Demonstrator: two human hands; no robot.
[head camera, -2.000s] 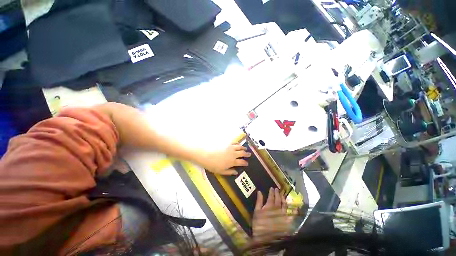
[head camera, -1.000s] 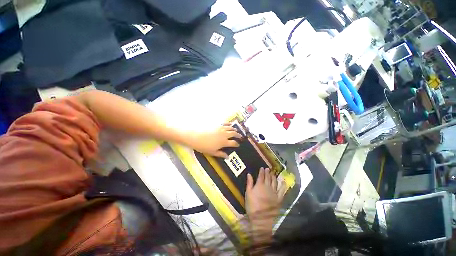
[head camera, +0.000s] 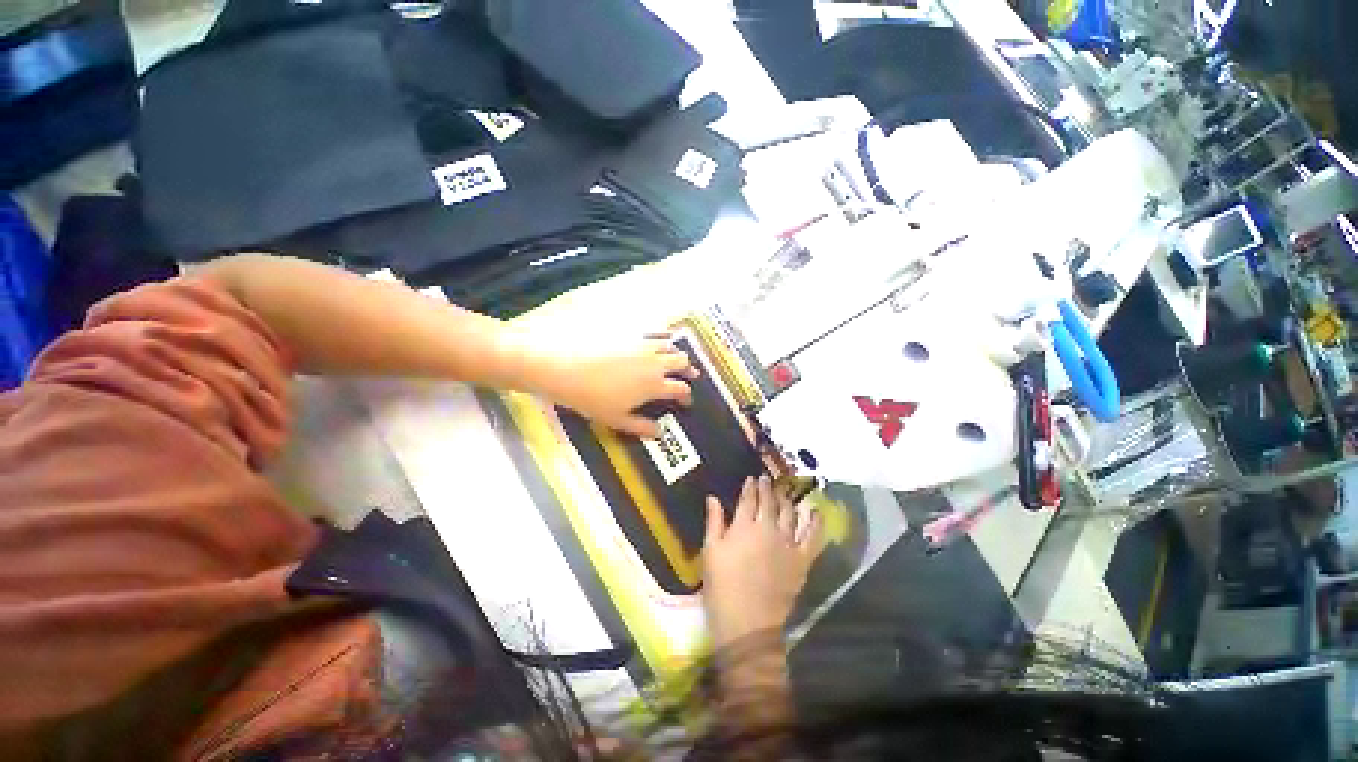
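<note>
A black fabric piece (head camera: 703, 433) lies flat on the machine bed, with a white printed label (head camera: 672, 451) facing up. My left hand (head camera: 623, 384) rests on its far-left end, fingers spread. My right hand (head camera: 757, 554) lies flat on its near end, fingers slightly apart. Neither hand grips anything visible. The yellow-brown clamp frame (head camera: 721, 357) shows along the fabric's edge beside the white machine head (head camera: 834, 357). A yellow strip (head camera: 574, 514) runs along the wearer's side. The needle area cannot be made out.
Stacked black panels (head camera: 298, 134), some with white labels, lie beyond my left arm. Scissors with red and black handles (head camera: 1034, 432) and a blue loop (head camera: 1084, 362) are on the head's right side. Black fabric (head camera: 402, 573) lies near the lap. A pale-framed screen is partly visible lower right.
The labelled black piece and both hands have shifted toward the upper left along the bed, away from the machine head's near end. Both hands stay on the fabric. The view has also shifted.
</note>
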